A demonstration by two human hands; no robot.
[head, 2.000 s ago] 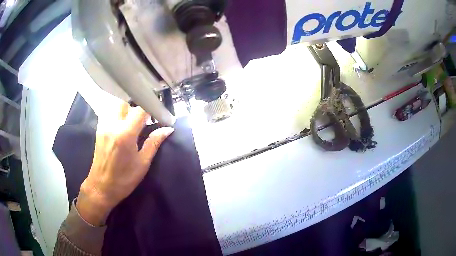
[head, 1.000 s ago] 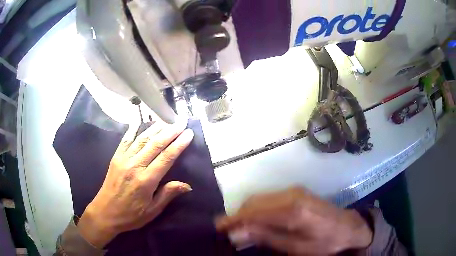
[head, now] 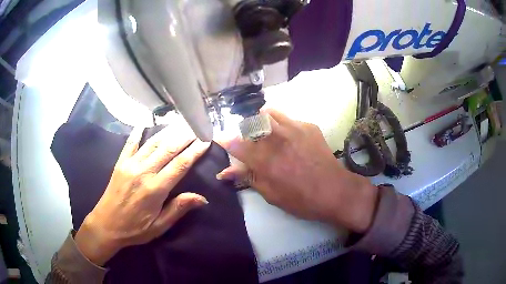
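Note:
A dark purple fabric panel [head: 205, 238] lies on the white machine table, its right edge running up to the needle area. My left hand [head: 141, 194] lies flat on the panel, fingers spread, fingertips just left of the presser foot. My right hand [head: 294, 166] is at the panel's right edge beside the needle area, fingers bent, thumb near the cloth. Whether it pinches the edge is hard to tell. The sewing machine head [head: 183, 61] hangs above both hands. The needle and foot are washed out by the lamp's glare.
Fabric shears [head: 377, 141] with dark wrapped handles lie right of my right hand. A small red tool [head: 452, 131] lies near the right table edge. A printed measuring scale [head: 299, 259] runs along the front edge. A purple cloth band [head: 322, 33] wraps the machine arm.
My right hand has come into view from the lower right and moved up beside the needle. My left hand has gone from bent at the foot to flat on the cloth.

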